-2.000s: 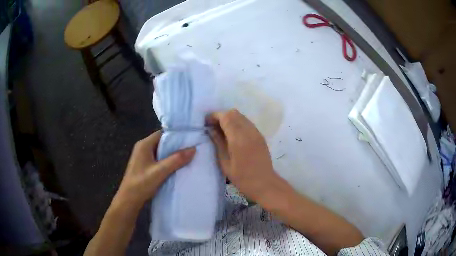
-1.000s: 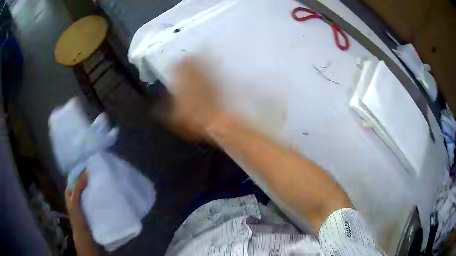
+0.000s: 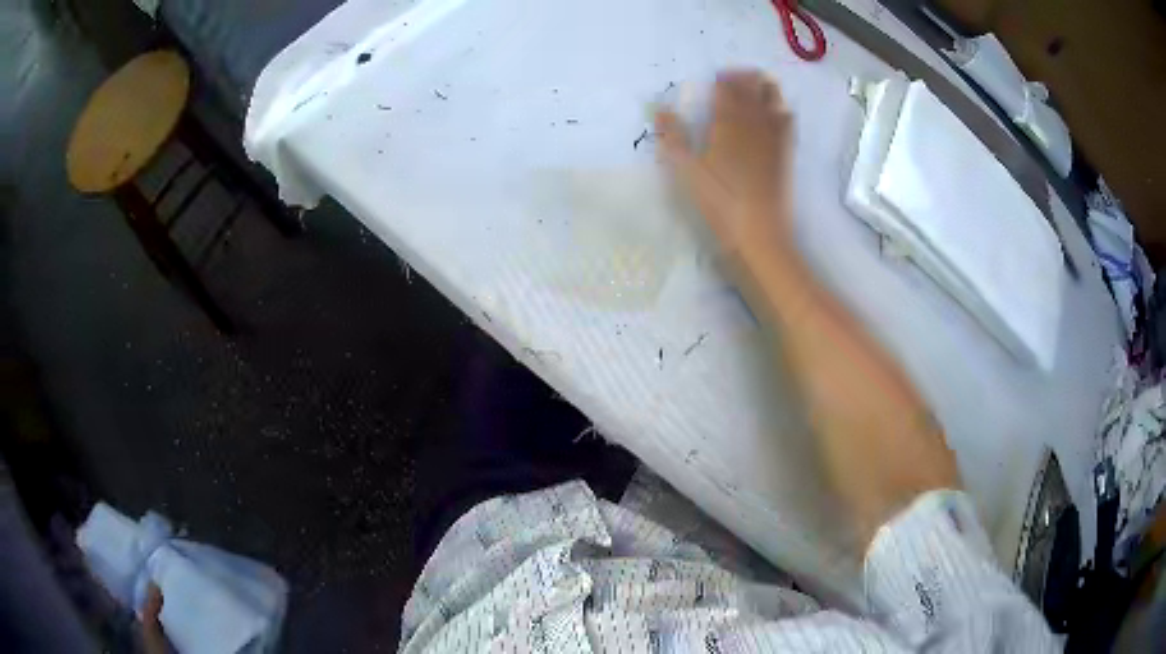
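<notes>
A light blue cut-piece bundle (image 3: 211, 590), tied round its middle, is low at the far left, off the table and over the dark floor. My left hand (image 3: 154, 623) is at its near side, mostly cut off by the bottom edge, and holds it. My right hand (image 3: 742, 153) is blurred, over the white table cover cloth (image 3: 512, 192) near the far side. Its thumb is apart from the fingers and nothing shows in it. Loose dark threads lie on the cloth around it.
A white interlining stack (image 3: 965, 217) lies right of my right hand. Red-handled snips (image 3: 803, 28) are cut off at the top, near a grey ruler (image 3: 882, 45). A dark, shiny-edged object, perhaps an iron (image 3: 1049, 537), is at lower right, scraps (image 3: 1144, 441) beyond. A round stool (image 3: 128, 121) stands left.
Both hands were on the bundle over the table. My right hand let go and moved across the cloth to the far side. My left hand carried the bundle down and left. The view has shifted.
</notes>
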